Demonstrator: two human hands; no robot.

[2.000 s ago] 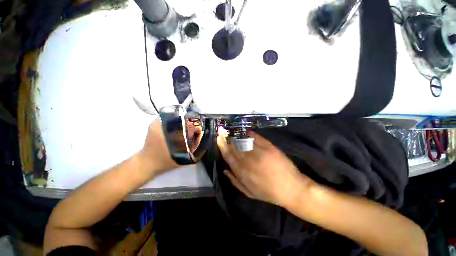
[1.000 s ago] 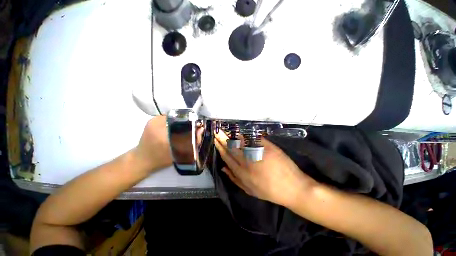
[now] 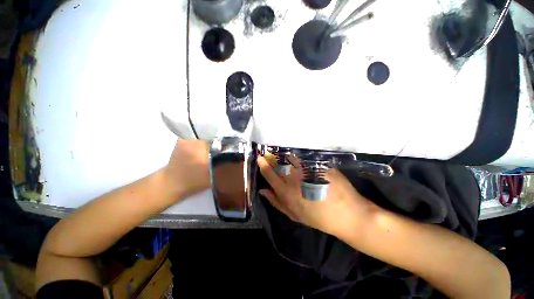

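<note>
A dark garment piece [image 3: 410, 198] lies bunched on the table right of the shiny metal cover [image 3: 232, 181] and hangs over the front edge. My right hand [image 3: 313, 195] lies on the cloth behind the thread tension assembly [image 3: 314, 178], fingers pointing to the needle area. My left hand [image 3: 190, 166] is at the left of the shiny cover, which hides its fingers; whether it holds cloth cannot be seen. The white sewing machine head [image 3: 351, 111] stands above both hands and hides the stitching spot.
The white table [image 3: 99, 99] has a worn left edge. Dark red handles [image 3: 510, 188] and a clear plastic packet [image 3: 489, 178] lie in a recess at the right. Brown material [image 3: 140, 277] and something blue show below the table at the lower left.
The machine head and shiny cover appear larger and further right in view. Both hands stay on either side of the cover, with little visible change. The cloth stays bunched at the right.
</note>
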